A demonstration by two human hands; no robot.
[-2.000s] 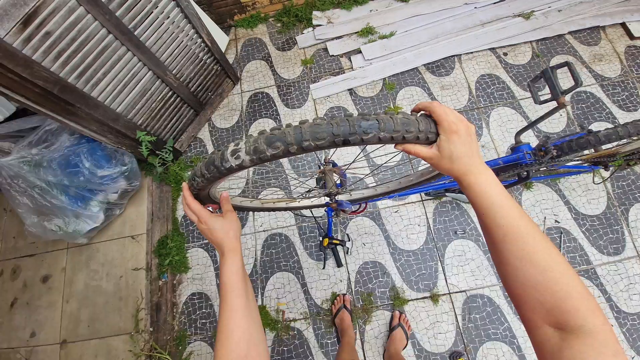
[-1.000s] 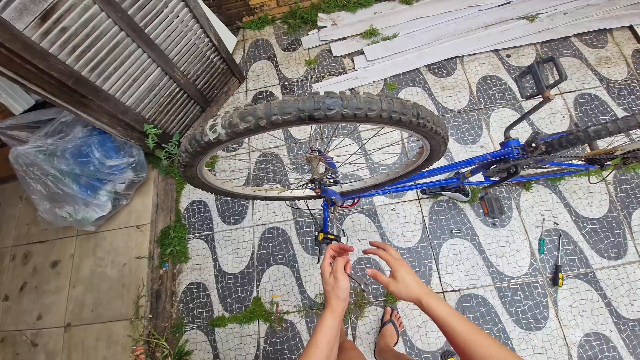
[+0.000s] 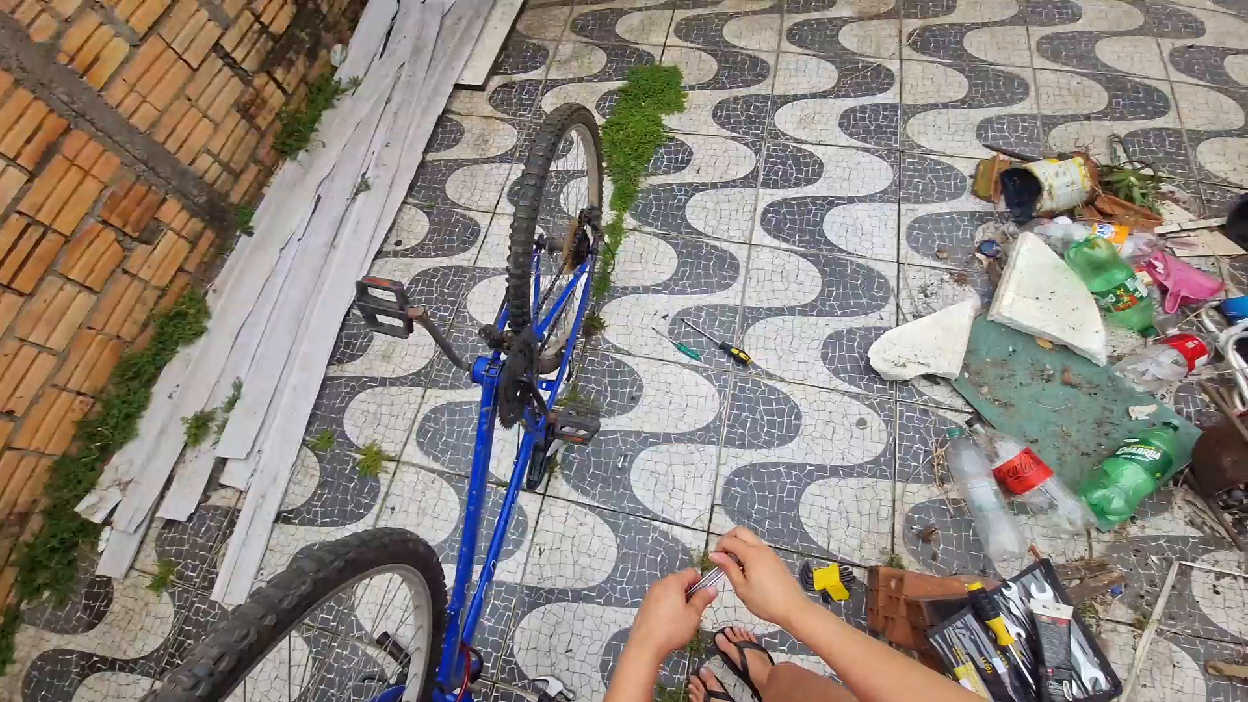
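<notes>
My left hand [image 3: 671, 609] and my right hand [image 3: 759, 577] are close together at the lower middle, both closed on a small metal tool [image 3: 706, 582] whose kind I cannot tell. To their left a blue bicycle [image 3: 480, 487] stands upside down, wheels up. Its front tire [image 3: 322, 575] is at the lower left and its rear tire [image 3: 526, 210] farther off. Two screwdrivers, one with a green handle [image 3: 688, 351] and one black and yellow [image 3: 733, 353], lie on the tiles right of the bicycle.
At the lower right a tool case [image 3: 1102, 673] with wrenches lies by a brick [image 3: 902, 600]. Plastic bottles [image 3: 1136, 473] and foam pieces [image 3: 1048, 292] litter the right side. Long boards [image 3: 302, 283] lie along the brick wall [image 3: 107, 224] at left. A pedal [image 3: 383, 306] sticks out left.
Both hands have let go of the front tire they held at first and are now together on a small metal tool. The view has swung right, toward the tool case and litter.
</notes>
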